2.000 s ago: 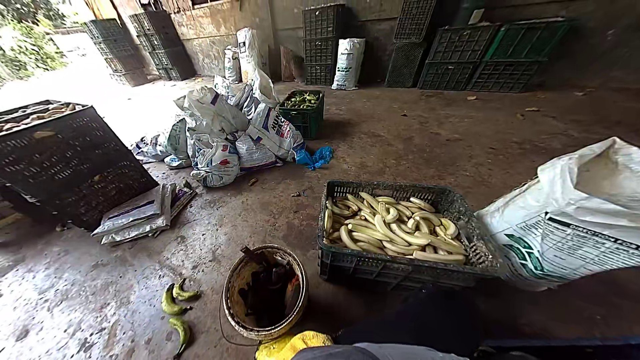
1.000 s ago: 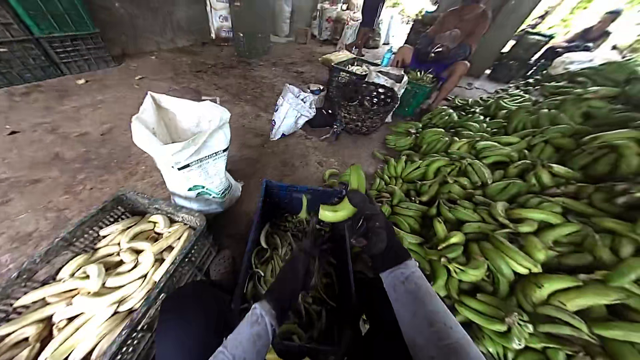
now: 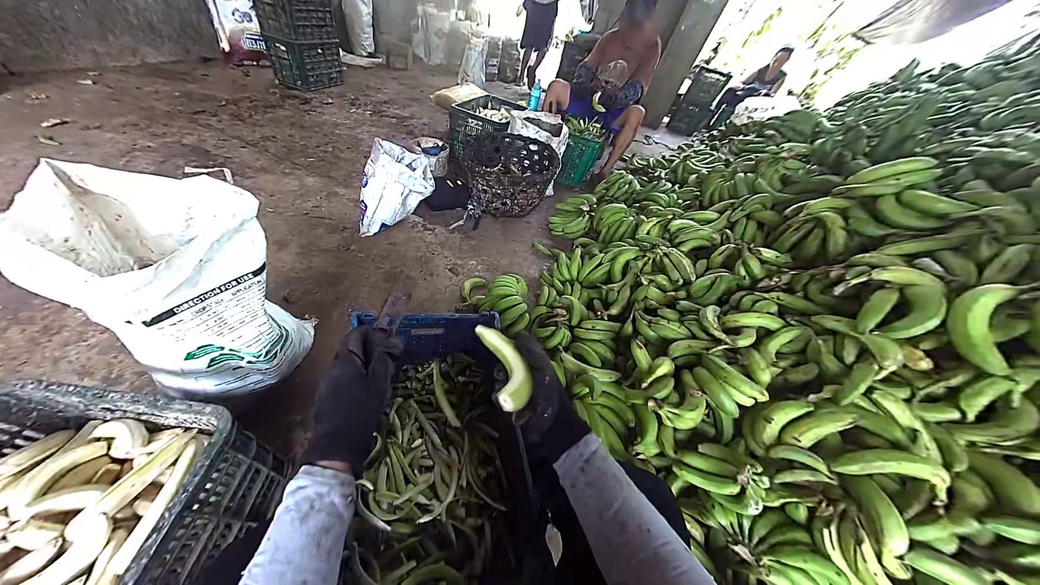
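My left hand (image 3: 351, 398), in a black glove, grips a knife (image 3: 393, 312) whose blade points up and away, over the left side of a blue plastic crate (image 3: 431, 335). In my right hand (image 3: 546, 398), also black-gloved, a green banana (image 3: 509, 367) is held upright and curved, its pale cut end low. Below and between both hands, strips of green peel (image 3: 435, 455) fill the crate. A large heap of green bananas (image 3: 731, 366) lies right of my right hand. Peeled bananas (image 3: 89, 496) lie in a dark plastic crate (image 3: 175, 410) at the lower left.
An open white sack (image 3: 203, 301) stands left of the blue crate. Farther ahead are another white sack (image 3: 396, 185), a dark basket (image 3: 512, 175) and a green crate (image 3: 580, 154). A person (image 3: 617, 73) sits behind them; others are farther back. Stacked crates (image 3: 301, 49) stand near the wall.
The view has swung far right since the first frame. Since one second ago, my left hand has moved away from the banana; the knife now shows upright in it.
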